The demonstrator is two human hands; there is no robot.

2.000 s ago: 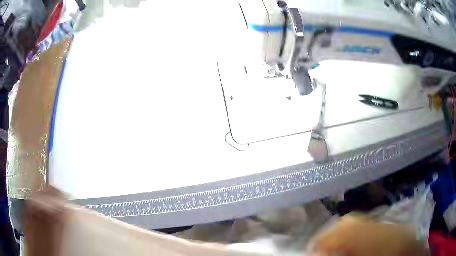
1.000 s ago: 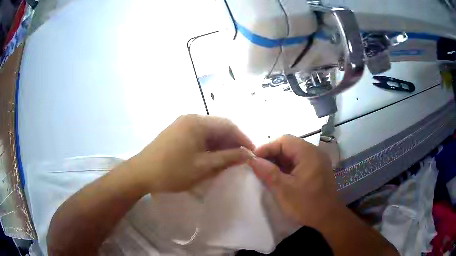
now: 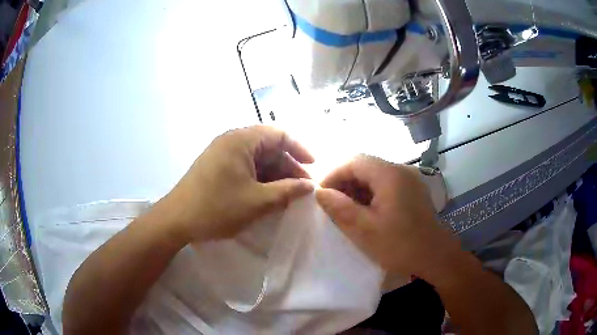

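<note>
A white fabric piece [image 3: 327, 275] hangs from my fingertips over the front edge of the table and spreads to the left under my left forearm. My left hand [image 3: 242, 183] pinches its upper edge between thumb and fingers. My right hand [image 3: 376, 209] pinches the same edge close beside it, the fingertips nearly touching. Both hands are just in front of the sewing machine head [image 3: 353, 46]. The presser foot area is washed out by bright lamp glow. The exact fold between the fingertips is too small to tell.
Black thread snips [image 3: 517, 96] lie on the bed at the right. The shiny take-up guard [image 3: 466, 65] stands out from the head. A jointed guide arm [image 3: 430, 160] is partly behind my right hand. A ruler strip [image 3: 504, 196] runs along the front edge. White cloth [image 3: 540, 271] hangs at lower right.
Two seconds ago the bed had no fabric or pinching hands on it. Since one second ago, both hands with the fabric have moved slightly up and left, and more cloth shows below them.
</note>
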